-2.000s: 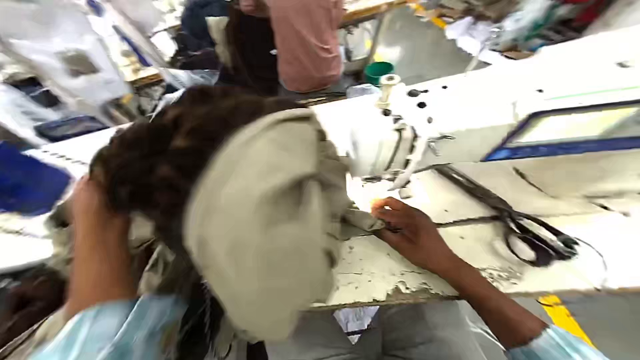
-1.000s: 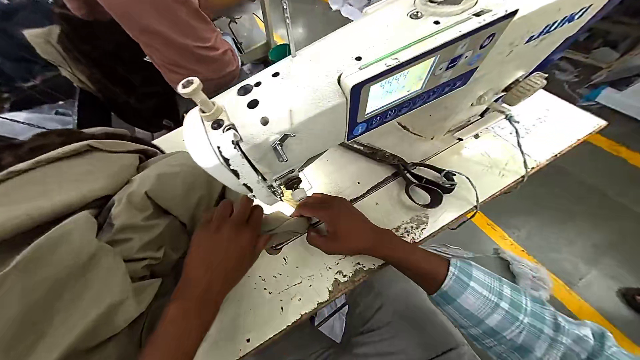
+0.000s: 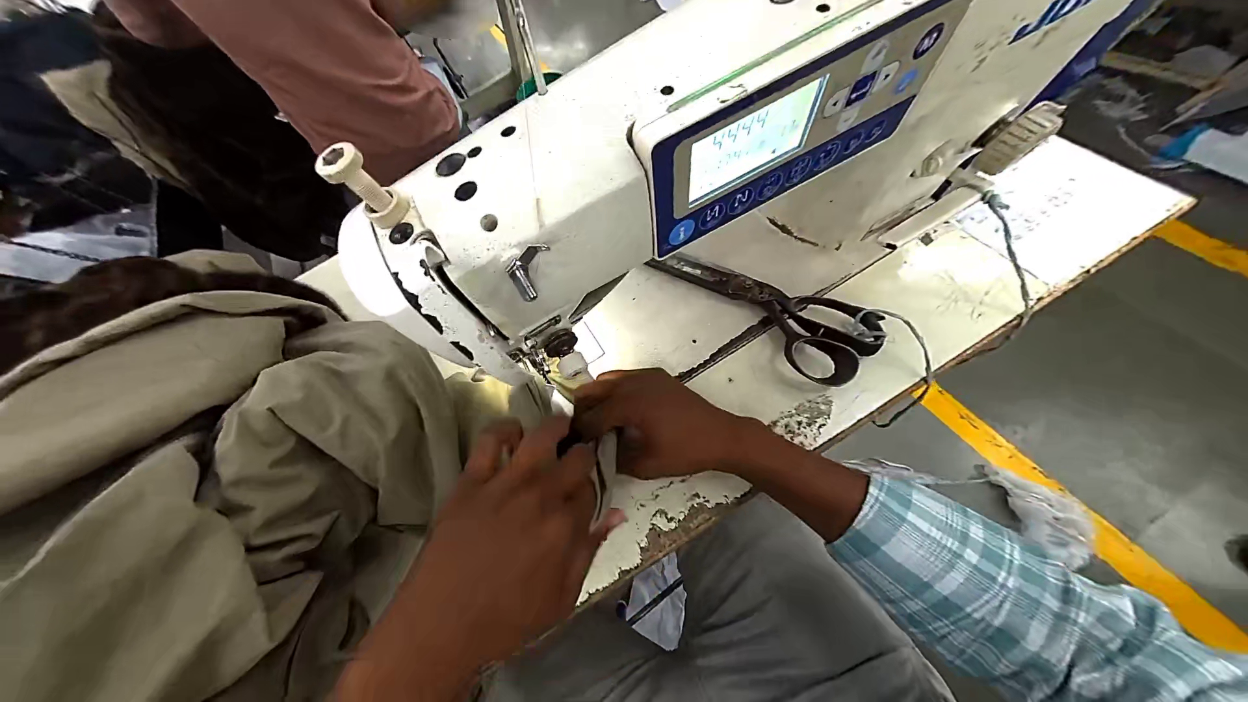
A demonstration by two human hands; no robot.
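Observation:
An olive-beige cloth garment [image 3: 331,429] lies bunched at the left, one edge running up to the needle area of a white industrial sewing machine [image 3: 575,185]. Just in front of the needle, my left hand [image 3: 517,507] holds a folded edge of the garment, its fingers slightly blurred. My right hand [image 3: 663,419] pinches the same edge beside the presser foot [image 3: 536,361], the two hands nearly touching. What lies between the fingertips is partly hidden. Black-handled scissors [image 3: 780,312] lie on the machine bed to the right, a cord tied to one handle.
The chipped front edge of the worktable [image 3: 673,536] runs just below my hands. A control panel with a lit display [image 3: 756,141] is on the machine arm. Behind the machine, a person in a pink sleeve [image 3: 322,78] sits close by. Dark brown fur-like material [image 3: 136,292] lies at the left.
My left hand has come from the far left, under the raised garment, to the needle area beside my right hand. The garment has come down at the left. The view has moved in closer.

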